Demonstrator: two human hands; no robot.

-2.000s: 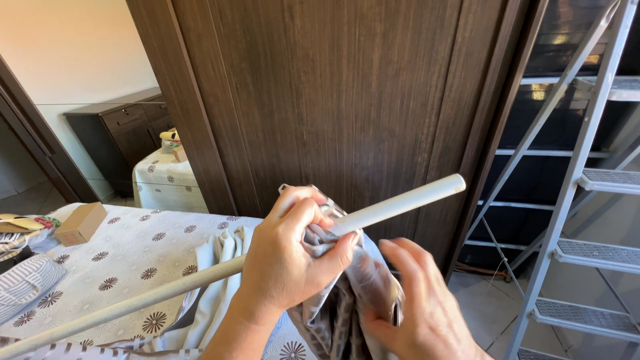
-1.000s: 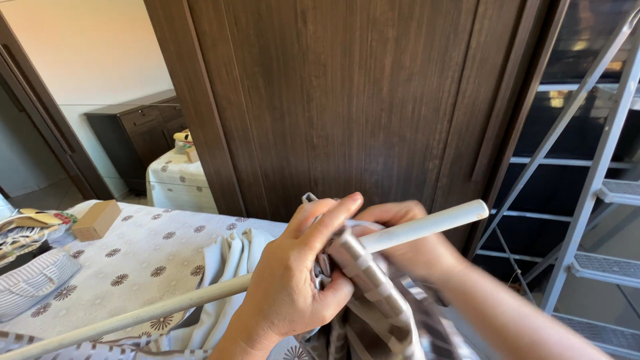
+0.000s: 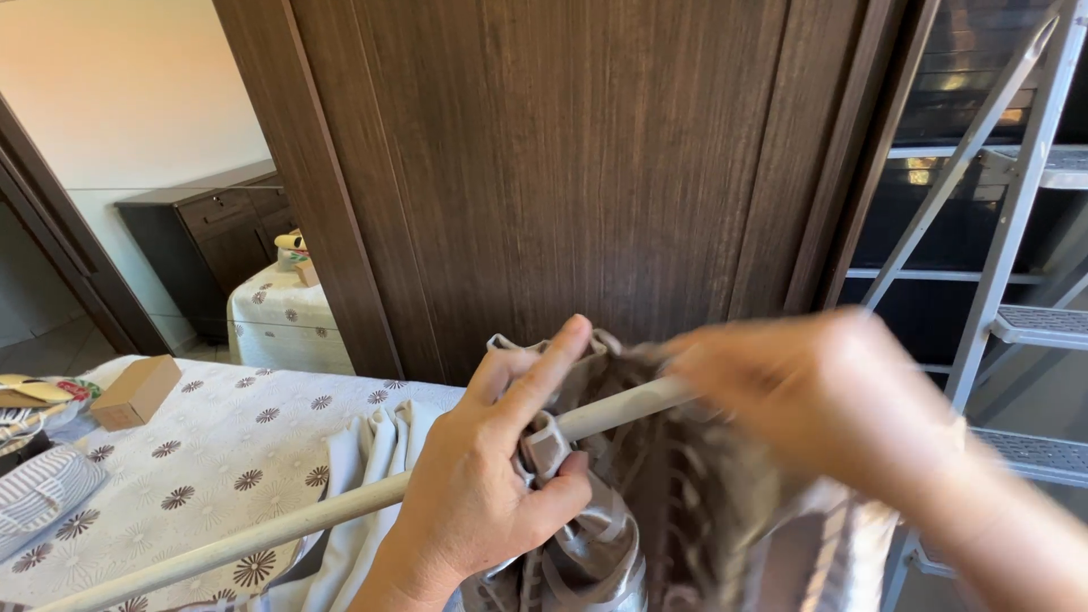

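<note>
A pale curtain rod (image 3: 331, 508) runs from the lower left up to the centre. My left hand (image 3: 501, 450) grips it together with bunched folds at the top edge of a brown, patterned curtain (image 3: 595, 552). The rod passes through this gathered fabric and shows again between my hands. My right hand (image 3: 790, 391), blurred, is at the rod's far end with its fingers on the curtain's upper edge; the rod's tip is hidden there. The curtain hangs below both hands.
A bed with a flower-patterned cover (image 3: 212, 459) holds a small cardboard box (image 3: 136, 391), a striped cloth item (image 3: 42, 493) and folded white fabric (image 3: 374, 450). A dark wooden wardrobe (image 3: 578, 170) stands ahead. A metal stepladder (image 3: 1011, 221) is at the right.
My right hand has moved from beside the curtain to the rod's far end. Curtain fabric now covers that end, which showed bare in both earlier frames.
</note>
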